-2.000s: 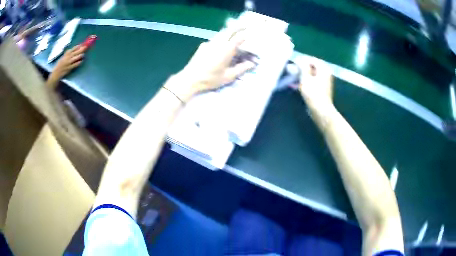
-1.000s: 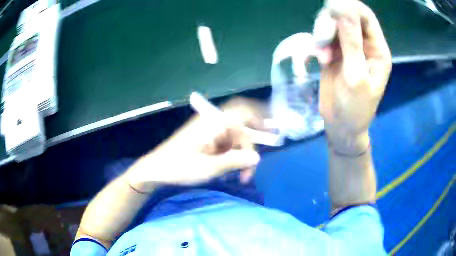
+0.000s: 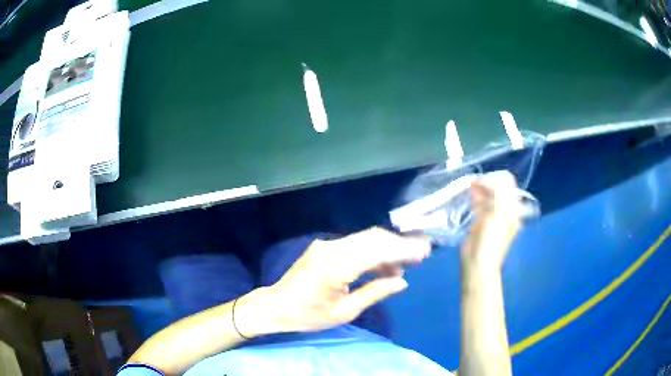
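A crinkled clear plastic bag [image 3: 533, 158] hangs at the bench edge on the right, with white pieces in or against it. My right hand [image 3: 494, 213] is at the bag, blurred, its fingers closed around white material [image 3: 434, 208]. I cannot tell whether that is inside the bag. My left hand [image 3: 346, 275] is just left of it, palm inward, fingers apart and empty, fingertips near the white material. Two small white slips, one at the bench edge [image 3: 453, 143] and one further right [image 3: 510, 129], lie near the bag.
A stack of flat white printed boxes [image 3: 77, 121] lies at the left on the dark green bench [image 3: 213, 103]. A thin white pen-like item [image 3: 315, 101] lies mid-bench. Brown cartons [image 3: 51, 330] with white labels are at lower left. The blue floor has yellow lines [image 3: 581, 312].
My left hand no longer holds the white slip. My right hand has come down from above the bench to the bag. The view has shifted, with the box stack now more fully visible.
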